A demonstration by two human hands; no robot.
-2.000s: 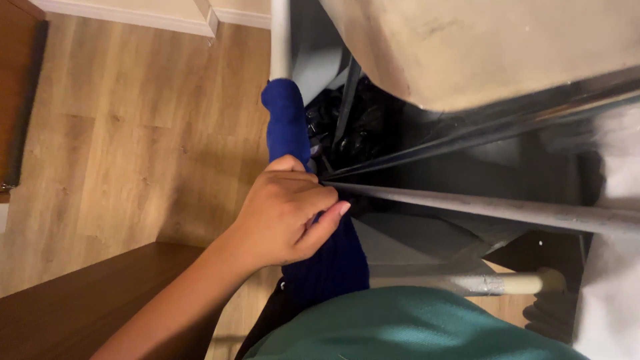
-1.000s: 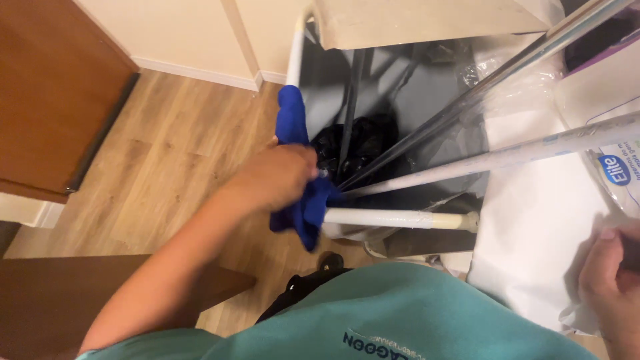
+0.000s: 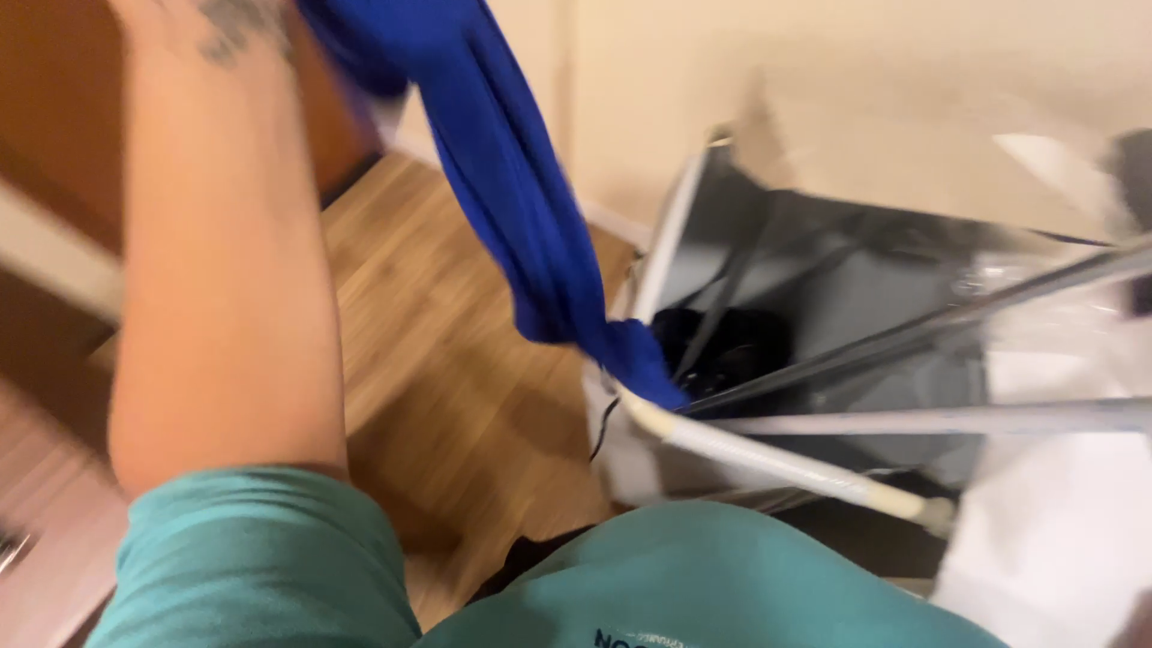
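A blue cloth (image 3: 513, 180) hangs stretched from the top edge of the view down to the corner of a grey-lined cart, where its lower end rests on the white tubular frame (image 3: 774, 463). My left forearm rises along the left side, and the left hand is cut off by the top edge, with only the wrist showing near the cloth's upper part. Whether its fingers grip the cloth is hidden. At the lower right edge, only a blurred sliver of skin may be my right hand; the hand itself cannot be made out.
Long poles (image 3: 945, 420) lean out of the cart toward the right, over its grey lining (image 3: 846, 324) and a black plastic bag (image 3: 738, 351). Cardboard (image 3: 900, 117) stands behind. White material (image 3: 1062, 522) lies at right. Wood-look flooring (image 3: 432, 360) and a brown cabinet or door are at left.
My left hand has moved from the cart's corner up and out of view. The blue cloth, bunched along the frame before, is now drawn out long. My right hand, earlier at the right edge, has mostly left view.
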